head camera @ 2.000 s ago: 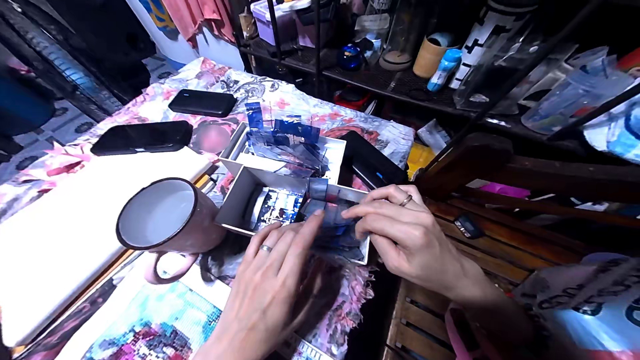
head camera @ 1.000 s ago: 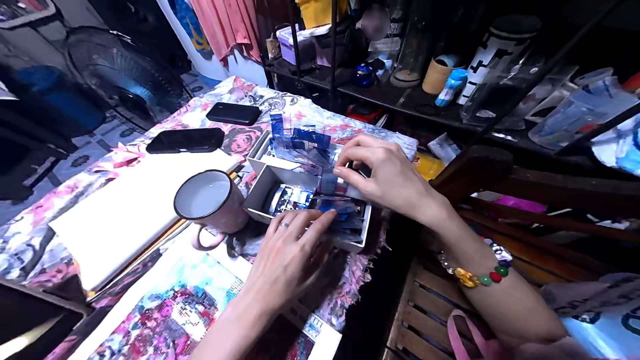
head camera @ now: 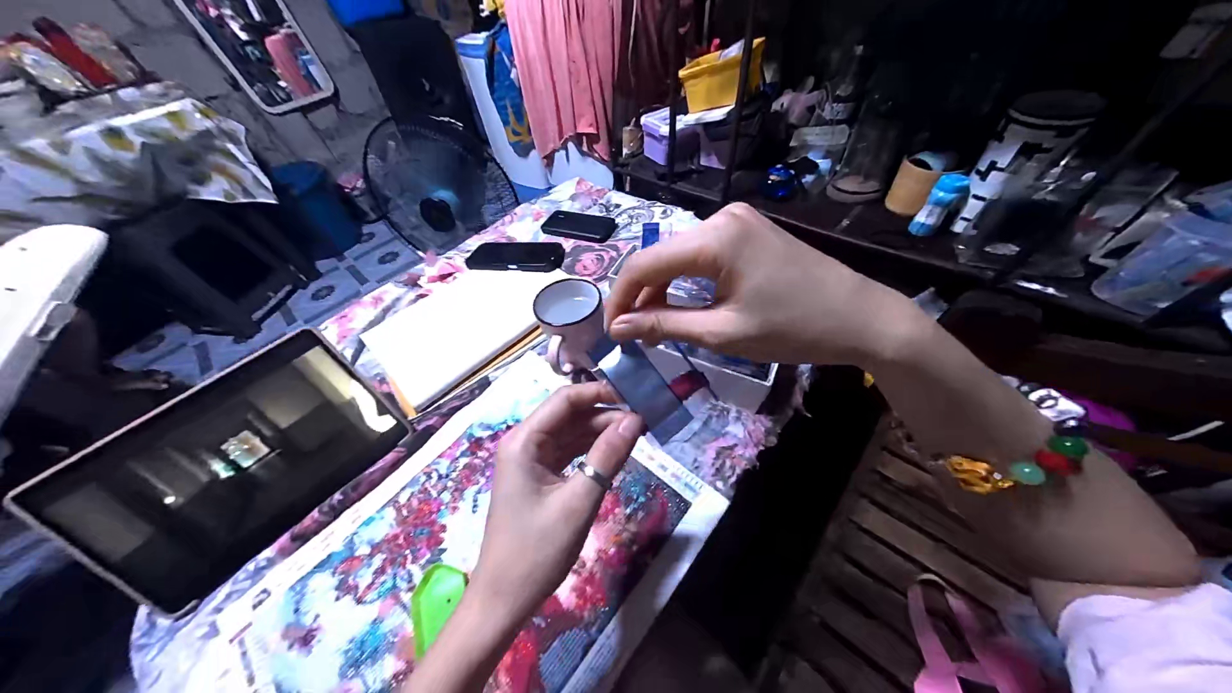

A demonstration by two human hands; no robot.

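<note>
My right hand (head camera: 712, 279) hangs above the white box (head camera: 736, 380), finger and thumb pinched on the top of a clear plastic bag (head camera: 640, 385) with some dark red contents low on one side. My left hand (head camera: 568, 462), a ring on one finger, is at the bag's lower left edge with its fingers curled; whether it grips the bag I cannot tell. Beneath my left hand lies a diamond painting canvas (head camera: 404, 520) with a green plastic tray (head camera: 439, 602) on it. The box is partly hidden by my right hand and the bag.
An enamel mug (head camera: 568, 306) stands close behind the bag. Two black phones (head camera: 515, 256) lie at the table's far side, near a white sheet (head camera: 452, 332). A tablet (head camera: 217, 467) is at the left. A dark shelf (head camera: 818, 207) with containers runs behind, and a slatted wooden bench (head camera: 866, 568) is at the right.
Both hands have left the inside of the box, and a clear bag is now held up in front of it. The view has swung left, bringing in the tablet and green tray.
</note>
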